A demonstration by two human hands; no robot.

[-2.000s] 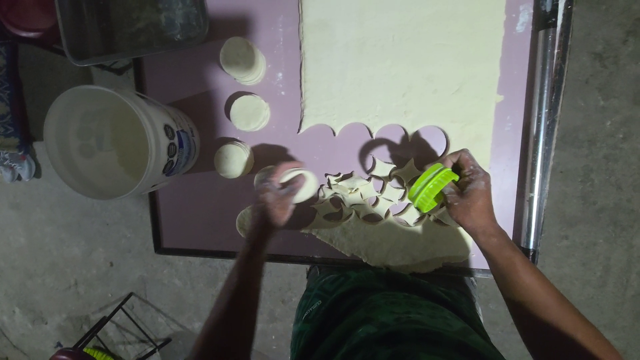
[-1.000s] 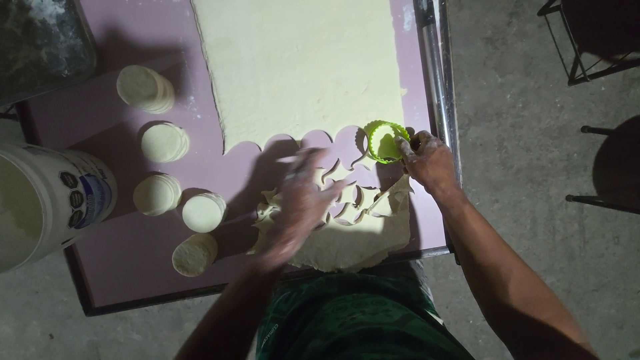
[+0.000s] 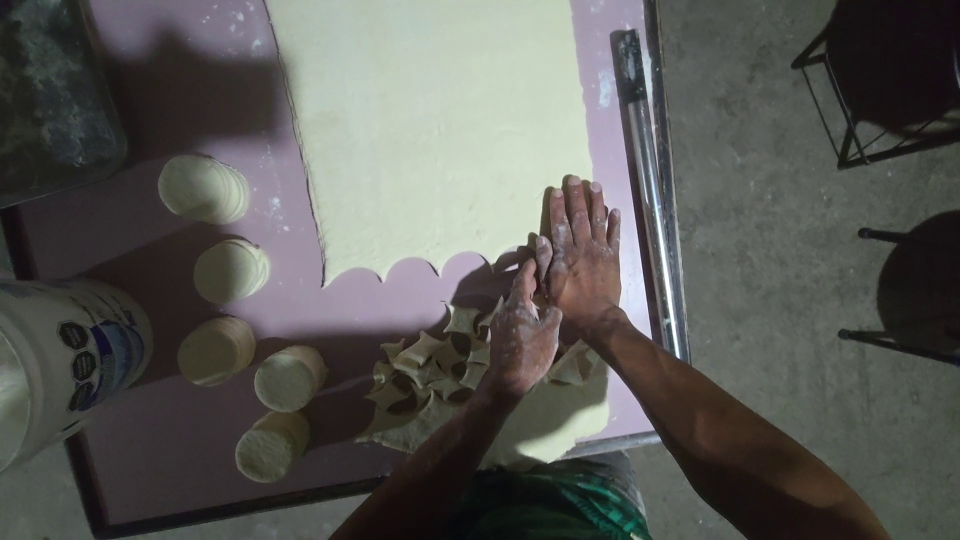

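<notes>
A large rolled sheet of pale dough (image 3: pixel 442 142) lies on the purple tabletop, its near edge cut in scallops. Palm down, my right hand (image 3: pixel 583 262) lies flat at the sheet's near right corner, fingers stretched out. Close against it, my left hand (image 3: pixel 525 334) has its thumb and forefinger extended; its other fingers are hard to see. No green round cutter shows; whether it is under the hands cannot be told. Below them are star-shaped dough scraps (image 3: pixel 431 364) and a leftover dough strip (image 3: pixel 544 424). Several stacks of dough discs (image 3: pixel 289 379) stand at the left.
A white plastic bucket (image 3: pixel 112 330) stands at the left edge, and a dark metal pan (image 3: pixel 60 97) at the upper left. A metal tube (image 3: pixel 651 202) lies along the table's right edge. Dark metal-legged stools (image 3: pixel 892 67) stand on the concrete floor at the right.
My right hand, earlier gripping the green cutter, now lies flat on the dough with no cutter visible. My left hand has moved right, from over the scraps to beside it.
</notes>
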